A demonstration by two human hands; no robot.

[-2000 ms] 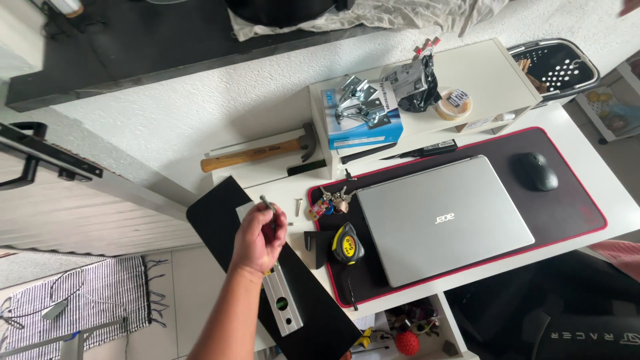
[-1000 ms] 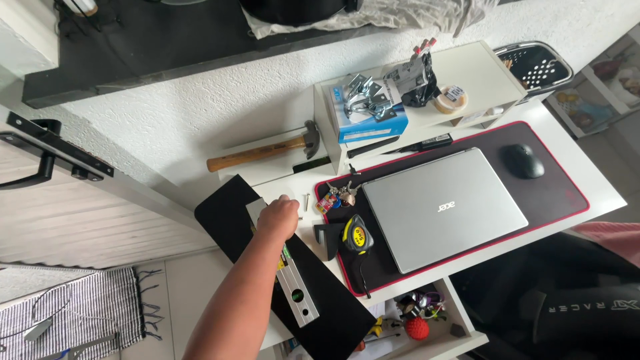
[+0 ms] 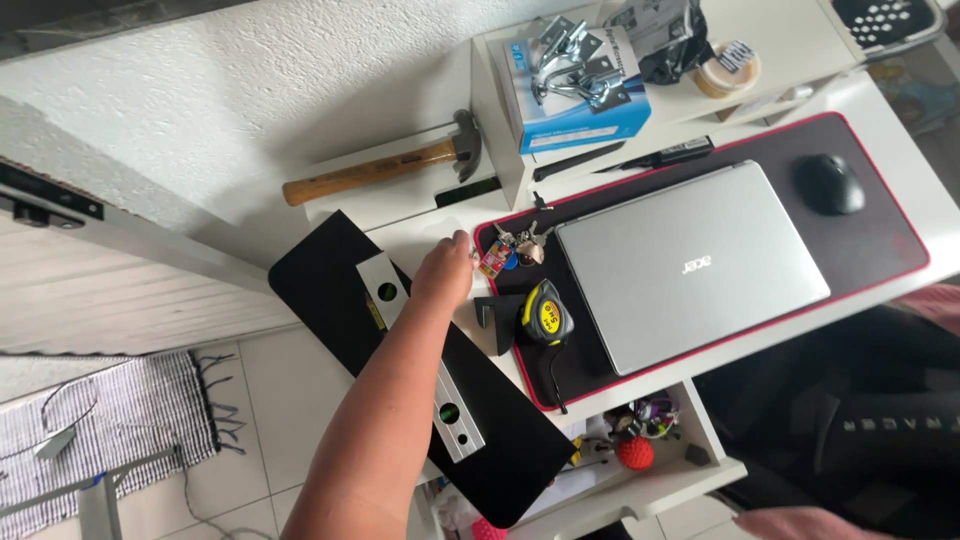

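My left hand [image 3: 445,271] is over the desk's left part, fingers curled together, beside a bunch of keys [image 3: 531,244]. A small metallic bit shows at its fingertips; what the fingers hold is mostly hidden. Beneath my forearm, an aluminium spirit level [image 3: 459,420] lies on a black board [image 3: 322,281], its middle covered by the arm. To the right of the hand are a black bracket-like piece [image 3: 501,319] and a yellow and black tape measure [image 3: 546,315]. A claw hammer [image 3: 382,169] with a wooden handle lies behind. My right hand is out of view.
A closed silver laptop [image 3: 690,270] and a black mouse [image 3: 832,184] rest on a red-edged desk mat [image 3: 885,247]. Metal brackets [image 3: 577,71] sit on a blue and white box [image 3: 585,131] on the raised shelf. An open drawer [image 3: 675,487] holds small items. A door [image 3: 135,285] stands at left.
My left hand has moved right, from over the level toward the keys. A small screw seen earlier on the desk is no longer visible. The view has moved closer.
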